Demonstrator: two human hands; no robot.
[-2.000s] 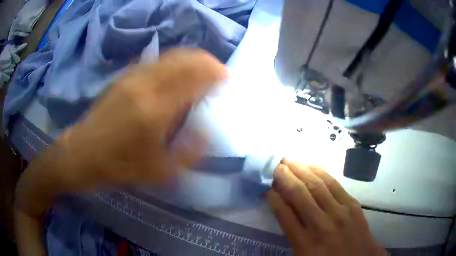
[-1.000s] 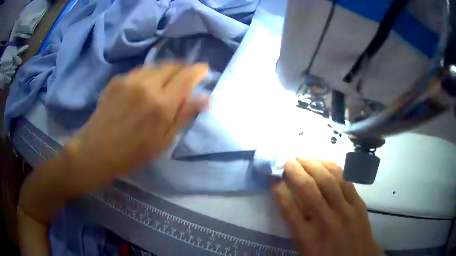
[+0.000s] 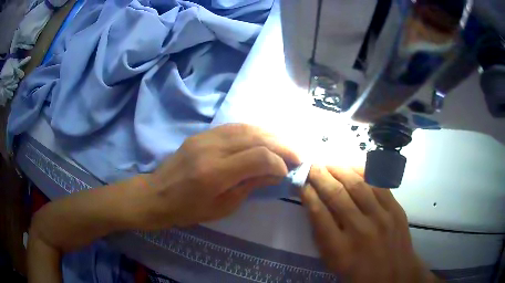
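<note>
A large loose mass of light blue cloth lies heaped on the left of the white machine table. My left hand pinches a small folded edge of the cloth between its fingertips. My right hand lies fingers forward on the table, its fingertips at the same folded edge, pressing or gripping it. The fold lies below and left of the presser foot. Lamp glare washes out the cloth and needle area. Part of the cloth is hidden under my left hand.
The sewing machine head stands at the upper right, with a shiny curved bar and a dark grey knob hanging near my right hand. A printed ruler edge runs along the table front. White gloves or cloth lie at the far left.
My left hand has moved right and down from the cloth to the folded edge beside my right fingertips. The heaped cloth has spread lower. The machine appears shifted left in view.
</note>
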